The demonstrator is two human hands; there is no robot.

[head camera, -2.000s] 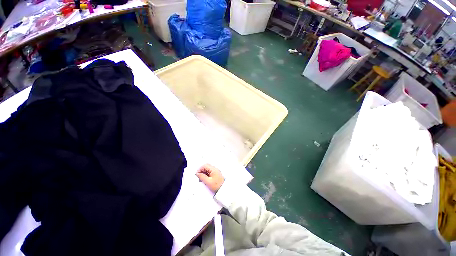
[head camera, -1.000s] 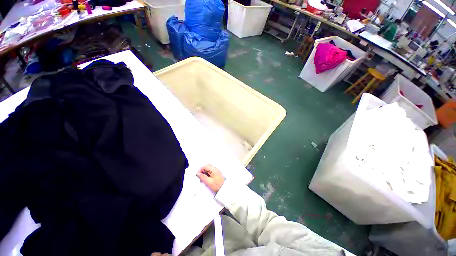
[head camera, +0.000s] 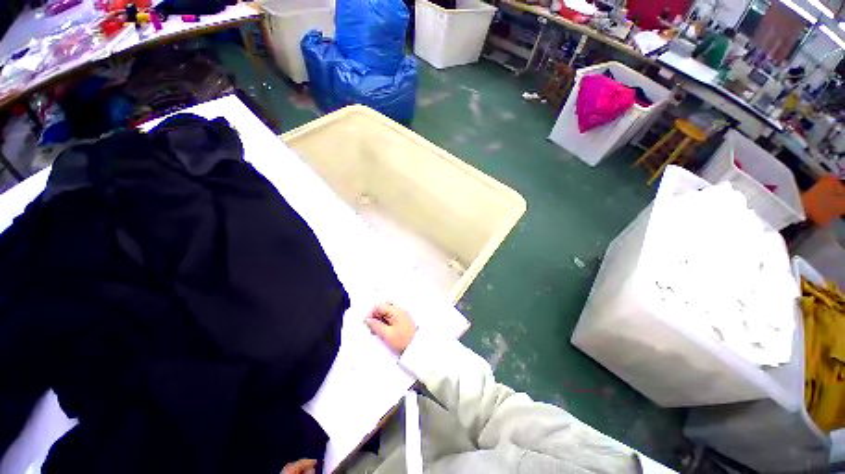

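A large heap of black garments (head camera: 185, 268) lies on the white table (head camera: 357, 366) and covers most of its left part. My right hand (head camera: 392, 328) rests on the tabletop just right of the heap, its fingers curled; a tiny dark spot shows at the fingers, too small to name. My left hand (head camera: 300, 467) is cut off by the bottom edge, at the heap's lower right border; only a little of it shows, and whether it grips the cloth is hidden. A white strap (head camera: 412, 433) hangs at my front.
A cream tub (head camera: 417, 176) stands against the table's far right side. A white bin (head camera: 639, 315) with white fabric (head camera: 727, 273) stands right, beside mustard fabric (head camera: 825, 352). Blue sacks (head camera: 366, 79), a bin with pink fabric (head camera: 604, 102) and a yellow stool (head camera: 681, 143) stand farther back.
My left hand has come into view at the bottom edge and shows slightly more than a second ago. My right hand and the heap have hardly moved. The view has shifted slightly.
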